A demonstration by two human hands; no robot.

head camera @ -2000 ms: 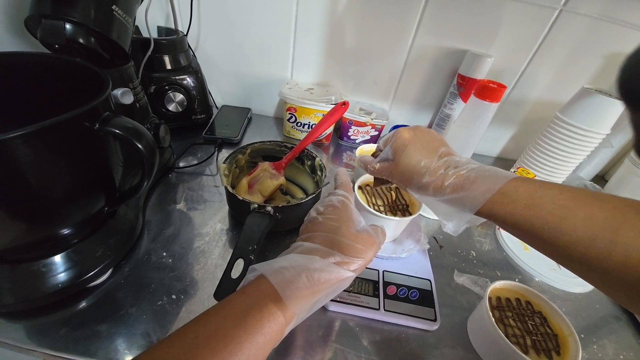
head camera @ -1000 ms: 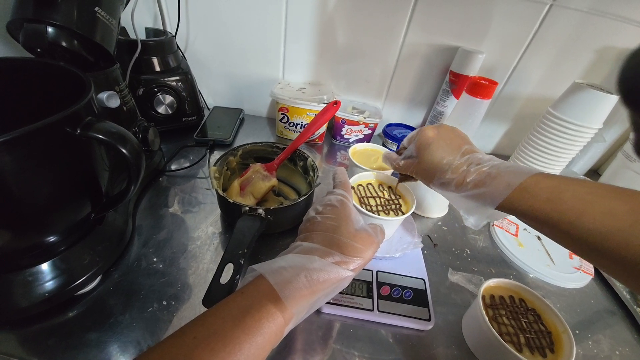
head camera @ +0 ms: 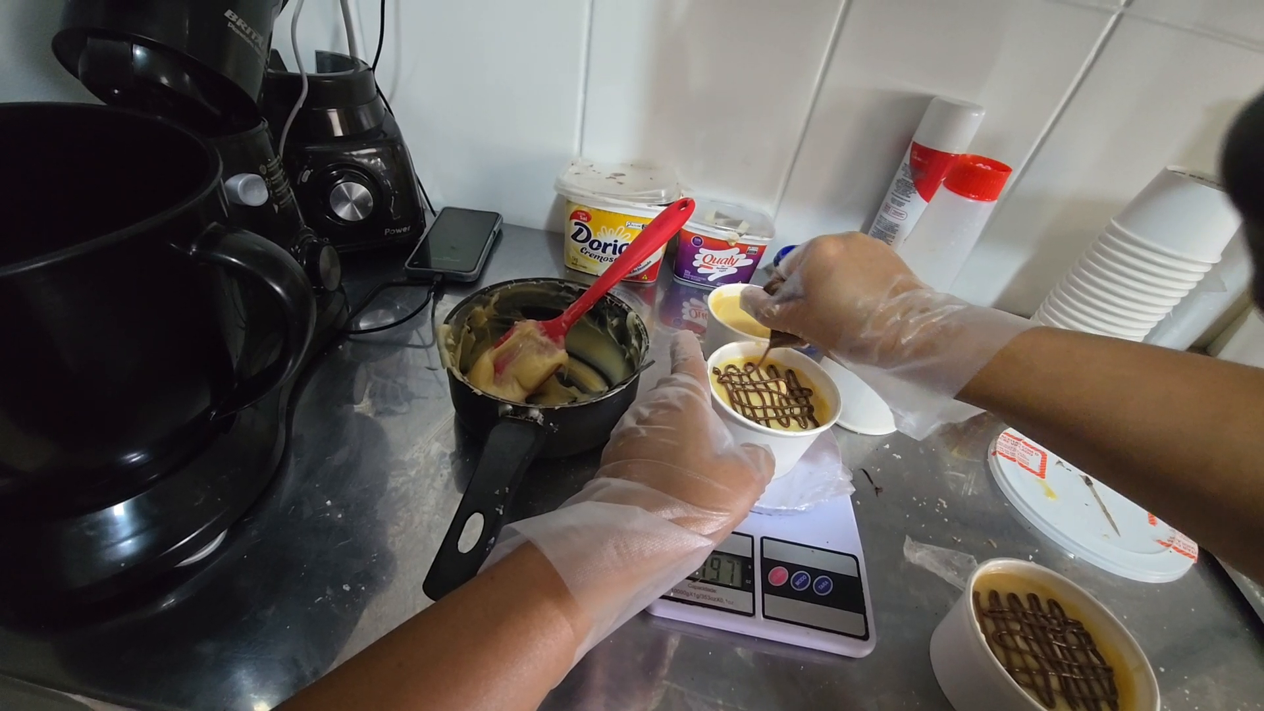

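My left hand [head camera: 676,459], in a clear plastic glove, is against the side of a white tub [head camera: 775,400] filled with yellow cream and crossed with dark brown lines. That tub is over a kitchen scale [head camera: 810,583]. Above it my right hand [head camera: 829,291], gloved too, grips a small piping bag of brown filling [head camera: 780,341], mostly hidden by the fingers, with its tip at the cream. Behind stands a second cream tub [head camera: 733,308], with no lines visible. A third tub with brown lines [head camera: 1047,642] is at the lower right.
Left of my left hand is a black saucepan [head camera: 548,425] with a red spatula [head camera: 622,262]. Margarine tubs [head camera: 617,222], a phone [head camera: 454,243] and a blender base [head camera: 346,178] stand behind. A large black pot [head camera: 109,296] is at left; stacked white cups [head camera: 1136,257] and a white lid [head camera: 1086,513] are at right.
Brown lines on the tub under my right hand have become a crossed pattern. My right hand has shifted slightly over the tubs, while my left hand stays beside the tub.
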